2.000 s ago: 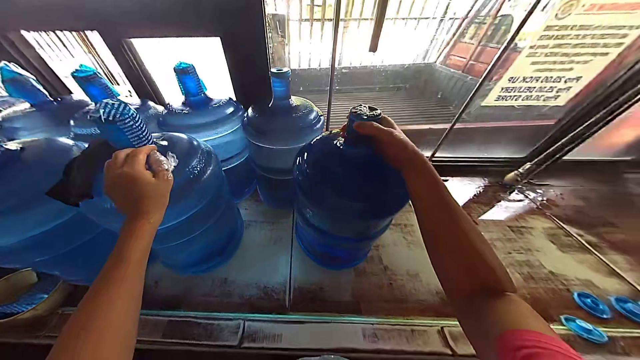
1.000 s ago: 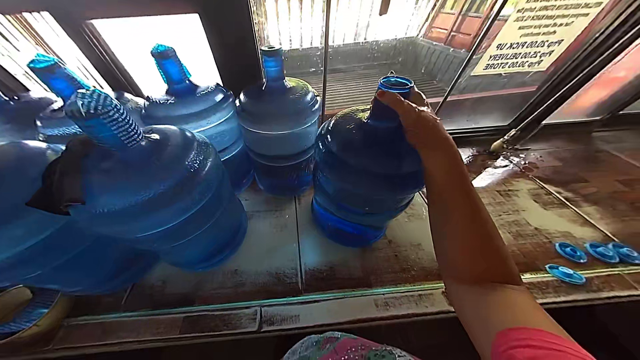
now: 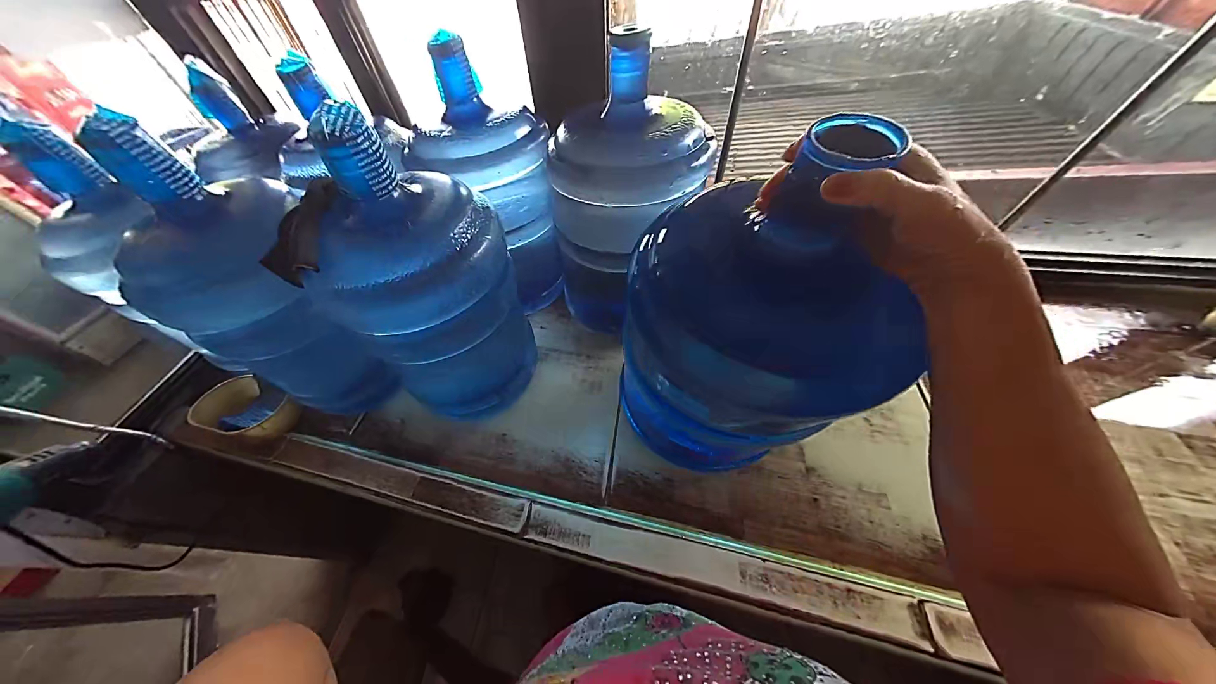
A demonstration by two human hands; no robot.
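Observation:
My right hand point(image 3: 902, 214) grips the neck of a dark blue water jug point(image 3: 760, 313), fingers behind it and thumb at the front. The jug's round mouth is uncovered and its body leans a little. My left hand is not in view; bare skin shows at the bottom left, but I cannot tell whether it is arm or leg. Left of the held jug stands a water jug with a wrapped neck point(image 3: 427, 294), a dark cloth point(image 3: 299, 233) hanging beside that neck. Behind stands a lighter blue jug with a dark-topped neck point(image 3: 627, 171).
Several more jugs with wrapped necks, one of them by the window point(image 3: 494, 161), crowd the left of the tiled counter point(image 3: 750, 513). A yellowish bowl point(image 3: 244, 407) holding something blue sits at the counter's front left edge. Glass panes point(image 3: 874, 85) stand behind the jugs.
My left hand, on a wrapped jug neck two seconds ago, has left the view. My right hand stays on the dark blue jug, which has come nearer. The view has turned left; the loose blue caps are out of frame.

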